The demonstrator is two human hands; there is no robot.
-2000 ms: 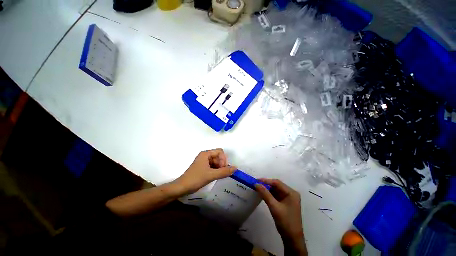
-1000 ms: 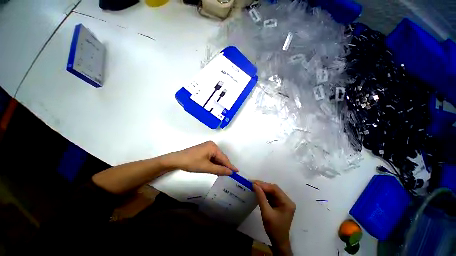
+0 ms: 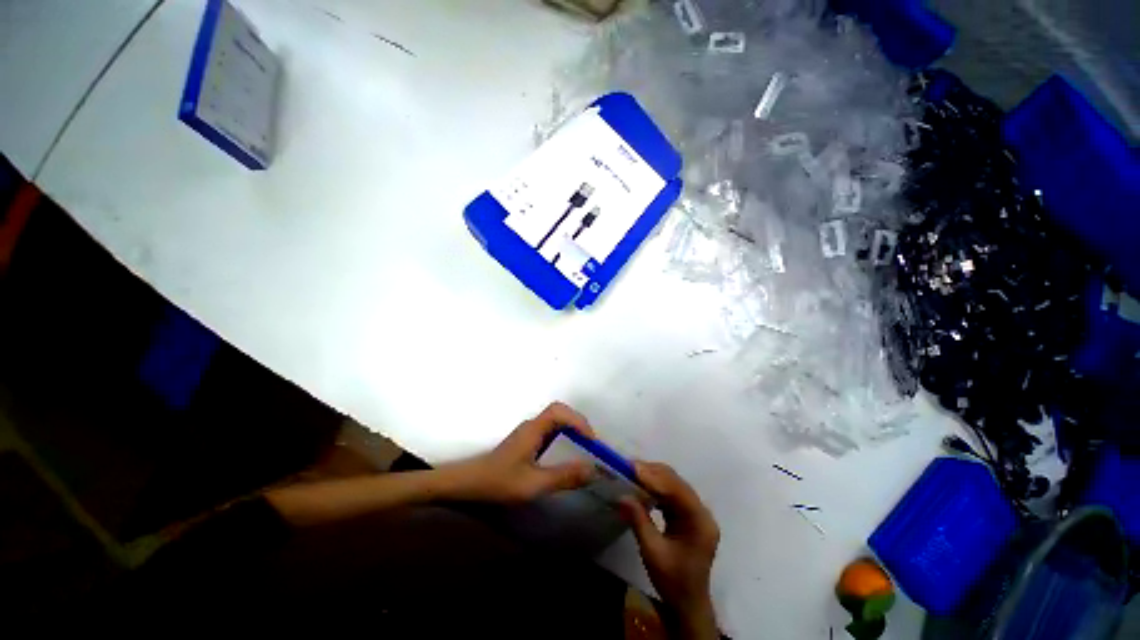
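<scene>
A retail box [image 3: 585, 493] with a white back and a narrow blue end is held at the table's front edge, close to my body. My left hand [image 3: 545, 460] grips its left top corner, with the thumb on the white face. My right hand [image 3: 676, 525] grips its right top corner. The box's lower part is in shadow and hard to make out. Flat retail box sleeves [image 3: 598, 188] with a cable picture and blue flaps lie in the middle of the table.
A finished box [image 3: 240, 90] stands upright at upper left. A heap of clear plastic pieces [image 3: 800, 225] lies right of centre, beside black cables [image 3: 1000, 263]. Blue trays [image 3: 946, 533], an orange fruit [image 3: 864, 580] and a round basket [image 3: 1065, 588] are at lower right. Thin dark strips lie nearby.
Both hands still hold the box. Its end has tipped and the white face now shows less, with the thumbs moved onto it. The view has shifted slightly.
</scene>
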